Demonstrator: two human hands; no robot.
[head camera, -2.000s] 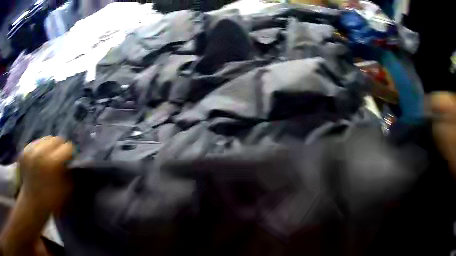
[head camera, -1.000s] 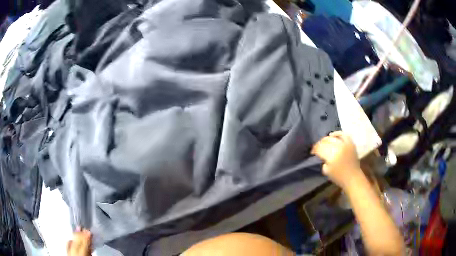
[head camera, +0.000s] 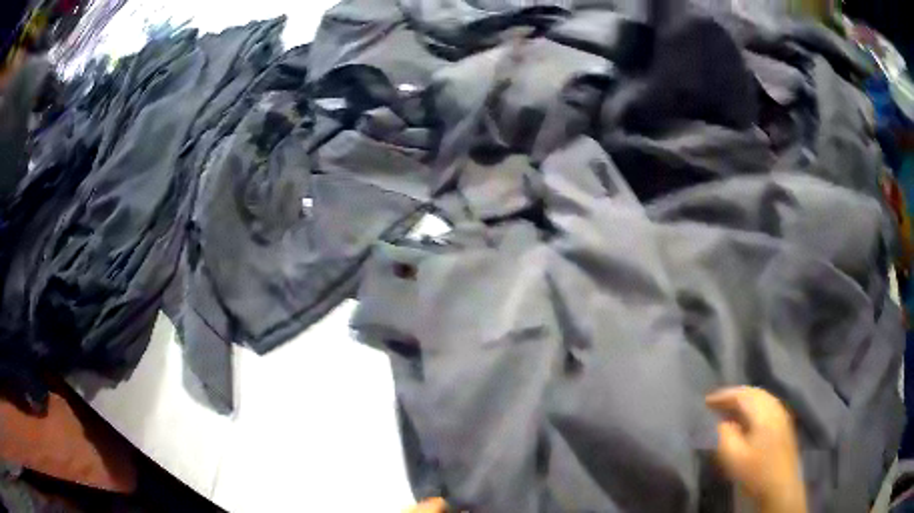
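Note:
A grey garment (head camera: 601, 351) lies spread in loose folds over the centre and right, with dark buttons along its left edge. My right hand (head camera: 757, 446) is low right over this cloth, blurred, fingers bent toward the left; whether it pinches cloth is unclear. Of my left hand (head camera: 429, 505) only fingertips show at the bottom edge, by the garment's lower left edge; the rest is cut off.
The white table top (head camera: 301, 411) shows at lower left. A darker, finely creased garment pile (head camera: 110, 200) lies at left. More grey garments (head camera: 301, 220) with a small white label are heaped beyond. A reddish-brown surface (head camera: 60, 431) is at the lower left edge.
The view has shifted left. The lower hem, which was stretched between both hands, is no longer in view. The garment's buttoned edge now shows at its left, and my left hand is mostly out of the picture.

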